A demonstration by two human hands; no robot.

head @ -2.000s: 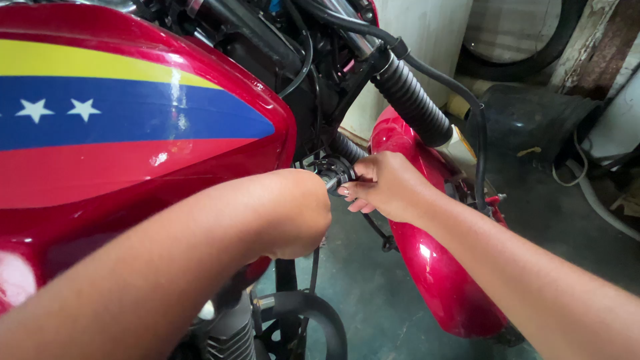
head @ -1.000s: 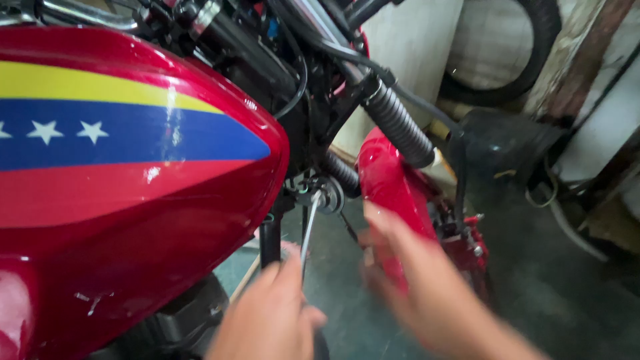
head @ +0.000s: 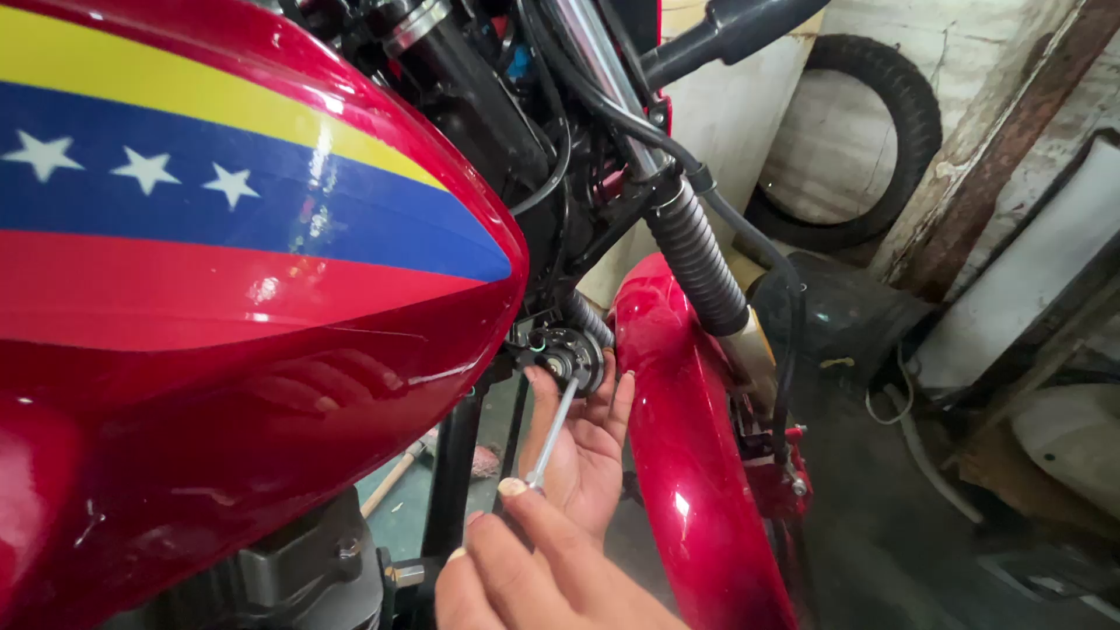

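Observation:
A round black part, seemingly a motorcycle horn (head: 584, 350), sits below the red fuel tank (head: 367, 350), near the fork. Palm up, my left hand (head: 595, 459) cups its lower side, thumb at the left and fingertips at the right rim. In front and lower, my right hand (head: 551, 573) grips a slim metal hand tool (head: 556, 430), whose far end meets the face of the round part. The tool's lower end is hidden in the fingers, so its exact kind cannot be told.
The red front fender (head: 678, 455) and ribbed fork boot (head: 700, 254) stand just right of my hands, with a black cable (head: 770, 249) hanging beside them. The engine (head: 306, 569) is at lower left. A tire (head: 919, 96) leans against the back wall.
A second ago the tool was in my left hand and my right hand was blurred in motion beside the fender. Now my right hand holds the tool and my left hand supports the round part.

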